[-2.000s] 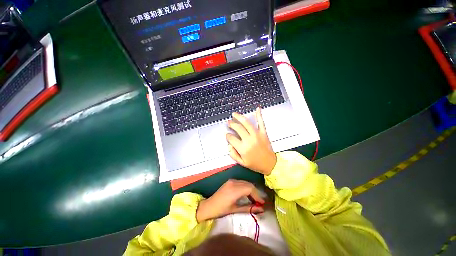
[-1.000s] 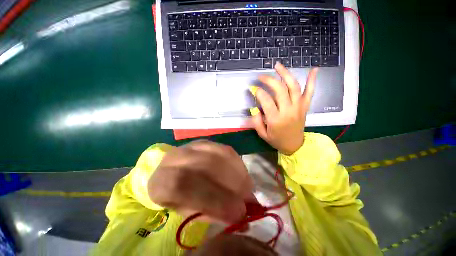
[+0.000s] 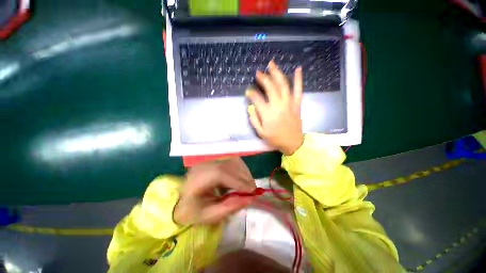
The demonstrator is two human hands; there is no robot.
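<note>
The open laptop [image 3: 213, 120] lies on a white sheet [image 3: 354, 106]; only the lower strip of its screen shows, with a green and a red button. My right hand [image 3: 280, 114] is over the touchpad and the lower keys, fingers spread, holding nothing, with yellow finger cots on some fingertips. My left hand [image 3: 213, 189], blurred, is in front of my chest and holds the red earphone cable [image 3: 259, 191]. The cable hangs in loops over my chest. A red cord also enters the laptop's upper right edge.
The red carrier [image 3: 213, 159] shows under the white sheet. Parts of other red-edged carriers show at the upper left [image 3: 18, 24] and at the right edge. Beyond the green bench [image 3: 96, 176] are grey floor, yellow striped marking [image 3: 394, 182] and blue objects.
Since one second ago the view has shifted, so the lower screen shows again. My left hand has moved down and away from my face with the cable. My right hand remains over the laptop.
</note>
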